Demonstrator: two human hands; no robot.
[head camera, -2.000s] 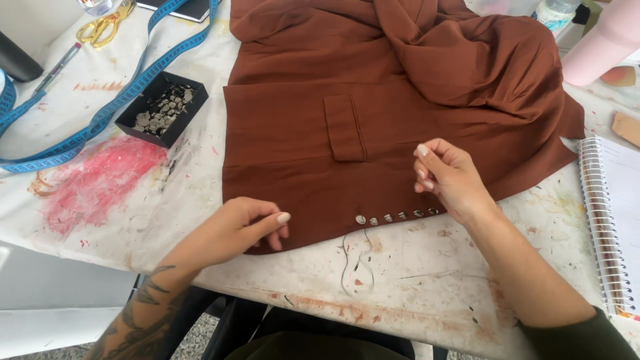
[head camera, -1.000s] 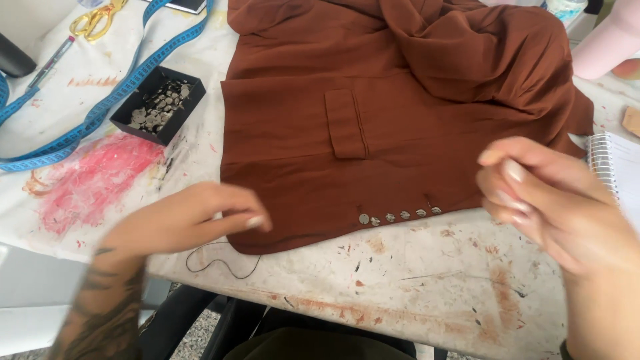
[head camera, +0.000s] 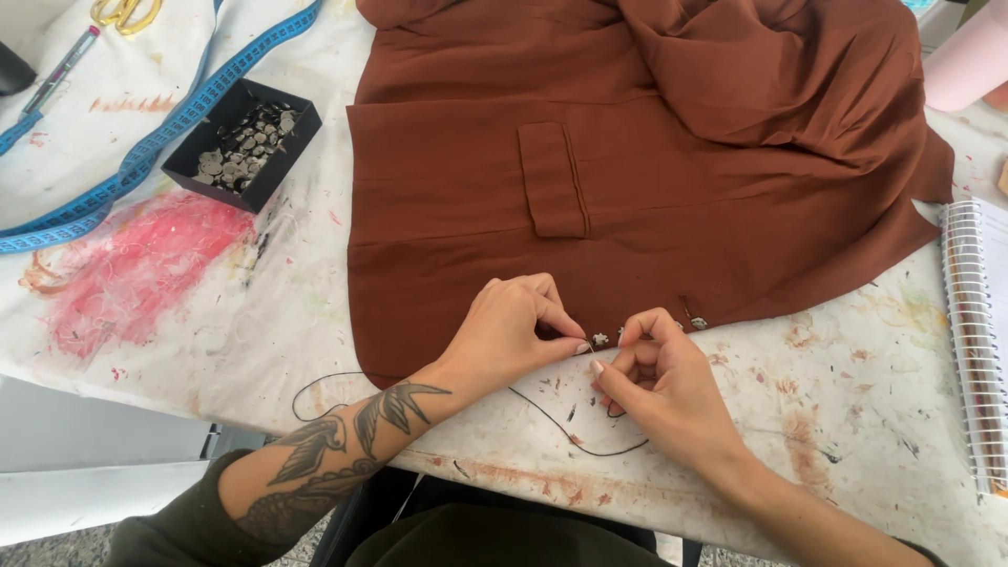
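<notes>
A brown jacket with a pocket flap lies spread on the table, small metallic buttons along its near edge. My left hand pinches a thin needle between thumb and index finger at that edge, beside a button. Close on its right, my right hand has its thumb and fingers curled near the needle's other end; whether it touches the needle cannot be told. Dark thread loops over the table between my hands, and more of it curves left of my left wrist.
A black box of metal buttons stands at the left beside a blue tape measure. Gold-handled scissors and a pen lie behind. A spiral notebook and a pink cylindrical container are at the right.
My hands, apart in both earlier frames, have come together at the jacket's near edge. My left hand has moved right, my right hand left.
</notes>
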